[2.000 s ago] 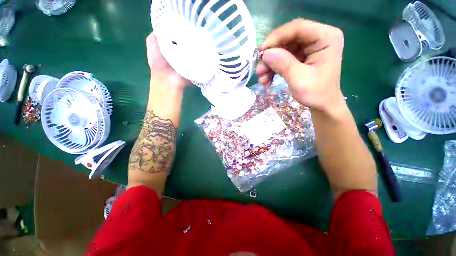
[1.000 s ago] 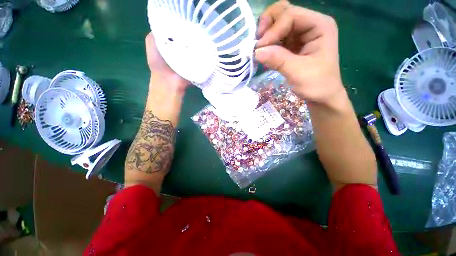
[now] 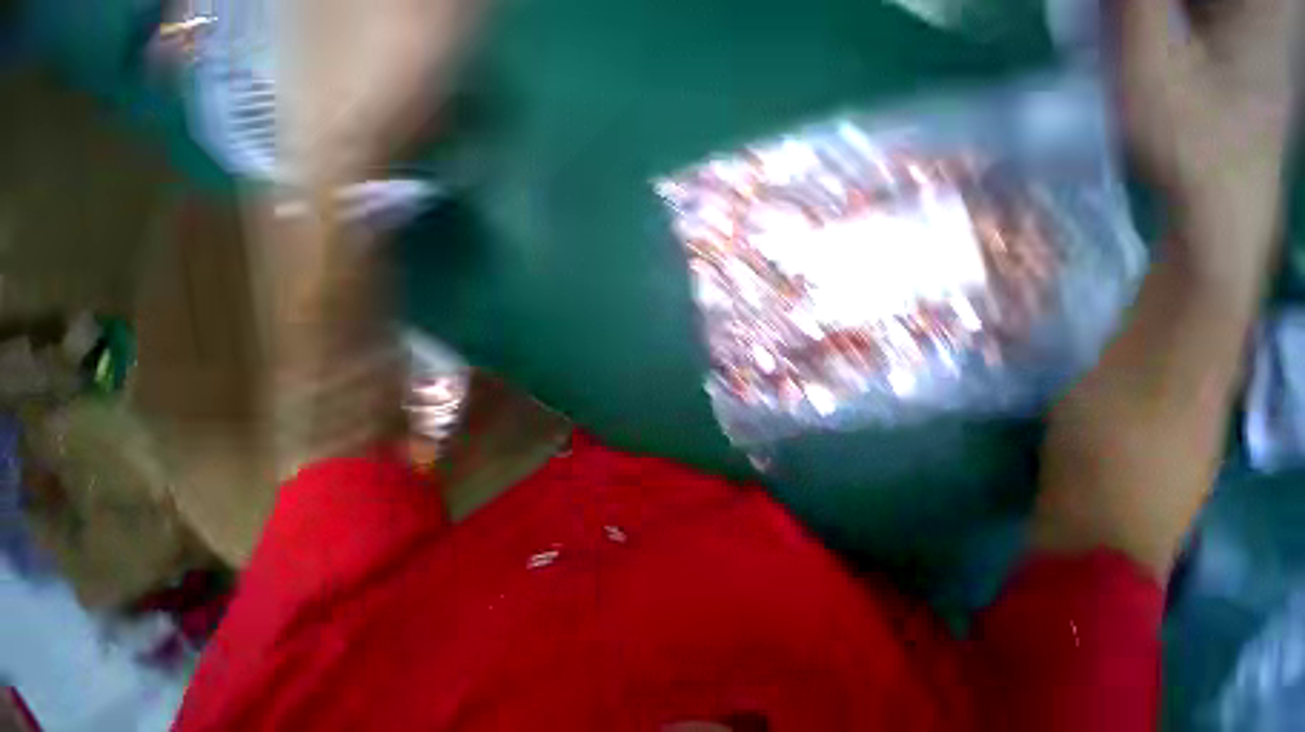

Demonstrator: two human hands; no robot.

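Note:
The picture is strongly blurred. The clear parts bag (image 3: 830,350), full of coppery and silver bits with a white label, lies on the green bench right of centre. My left hand (image 3: 375,79) is a smear at the upper left, over or beside a white slotted fan (image 3: 236,93); its fingers cannot be made out. My right hand (image 3: 1214,107) is at the upper right, partly cut off by the top edge. A pale shape shows beside it. Whether either hand holds anything cannot be told.
A white clip-like piece (image 3: 384,198) shows by my left wrist. Brown cardboard (image 3: 201,315) is beyond the bench edge at the left. A shiny white thing (image 3: 432,393) is beside my left forearm. Clear plastic (image 3: 1274,393) lies at the right edge.
The view has shifted and blurred, with the bag now further right and higher. My hands have moved far apart from the fan held up between them; that fan is no longer clearly visible.

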